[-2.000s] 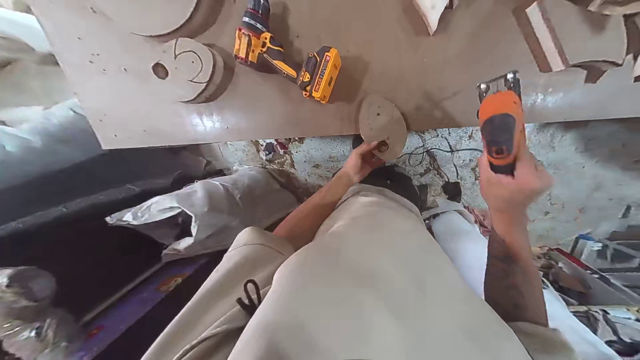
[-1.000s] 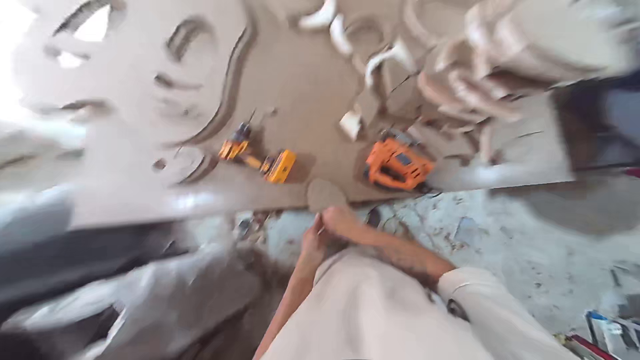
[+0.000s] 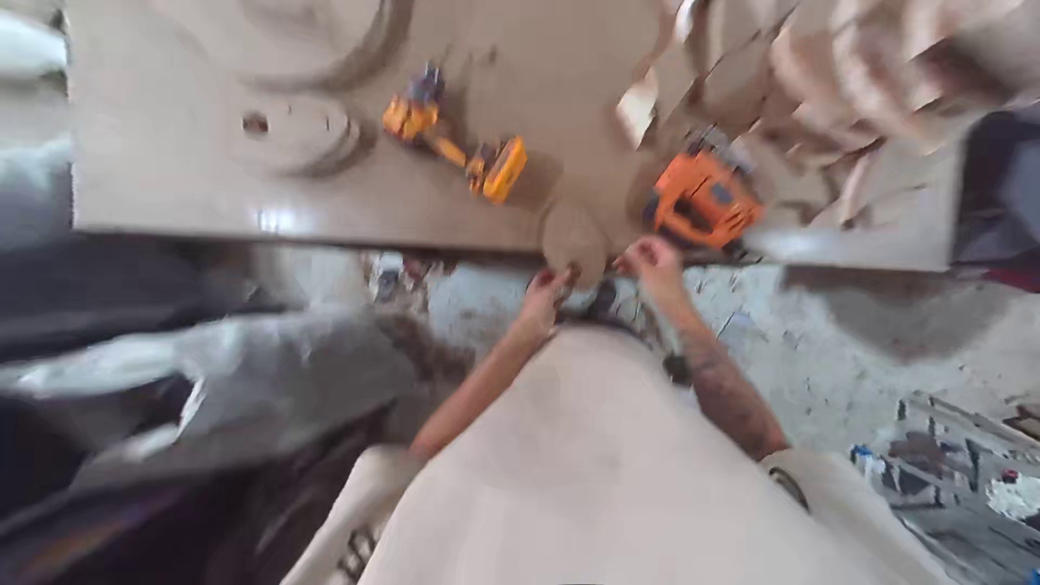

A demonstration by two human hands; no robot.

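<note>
A small rounded wooden board piece (image 3: 574,231) lies at the front edge of the workbench (image 3: 187,213), partly overhanging it. My left hand (image 3: 550,296) grips its near end, with fingers at a dark spot that looks like a hole. Just right of the piece is my right hand (image 3: 652,258), fingers bent near the bench edge; blur hides whether they hold anything small. An orange jigsaw (image 3: 705,201) lies on the bench beyond my right hand. The yellow cordless drill (image 3: 455,138) rests on its side left of the piece.
Cut board offcuts (image 3: 861,73) are piled at the right of the bench. A round board piece with a hole (image 3: 292,134) and a larger curved one (image 3: 317,36) lie at the left. Plastic sheeting (image 3: 276,382) hangs below left, and a metal rack (image 3: 967,455) stands lower right.
My right hand held the jigsaw two seconds ago; the jigsaw now lies on the bench. One second ago both hands were together at the wooden piece; now they are apart. The view has shifted.
</note>
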